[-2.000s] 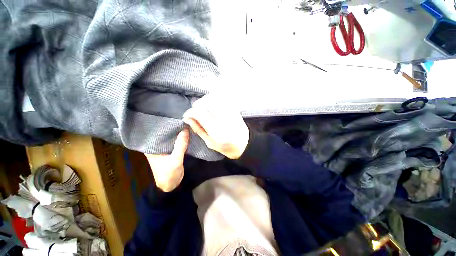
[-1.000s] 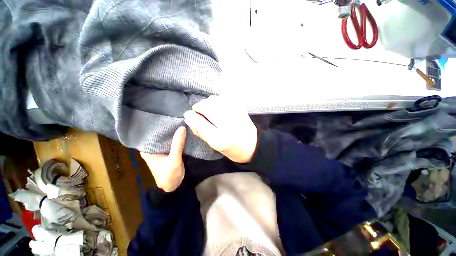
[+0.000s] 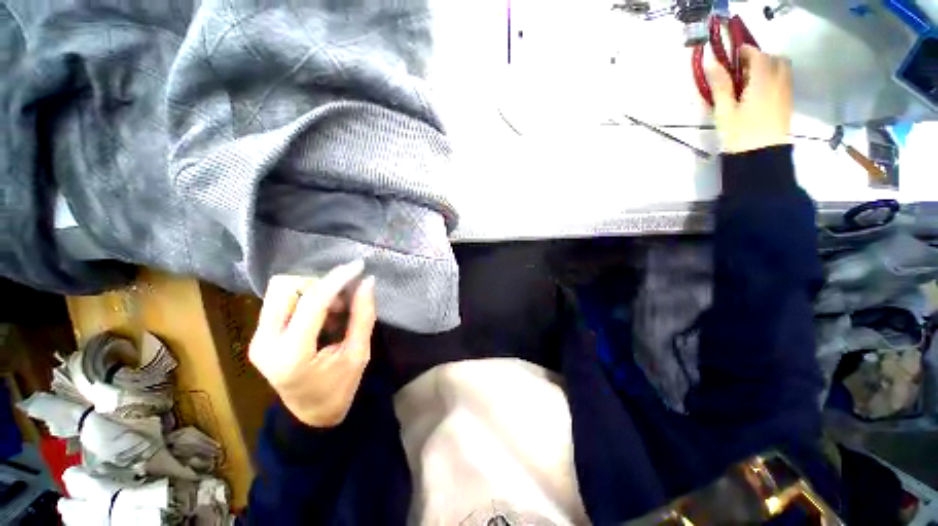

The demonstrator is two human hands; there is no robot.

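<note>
The grey quilted jacket [image 3: 309, 57] lies at the upper left, its ribbed hem [image 3: 417, 293] folded open towards me. A smooth darker grey lining [image 3: 334, 211] shows inside the fold. My left hand [image 3: 314, 349] is at the near edge of the rib, fingers curled, thumb and index fingertips close together over the cloth; whether they pinch anything is unclear. My right hand [image 3: 754, 98] reaches across the white table and grips the red-handled scissors [image 3: 702, 74] beside the machine head, covering part of the handles.
The sewing machine [image 3: 843, 62] stands at the upper right. A thin dark pointed tool [image 3: 669, 136] and an orange-brown-handled tool [image 3: 866, 162] lie on the table [image 3: 576, 185]. Grey garments [image 3: 874, 272] hang at right. A cardboard box [image 3: 211, 354] and tied bundles [image 3: 123, 421] are lower left.
My right hand has left the rib, moved up and right, and taken hold of the scissors. My left hand has shifted slightly left, its fingers now curled. More of the hem's near end shows.
</note>
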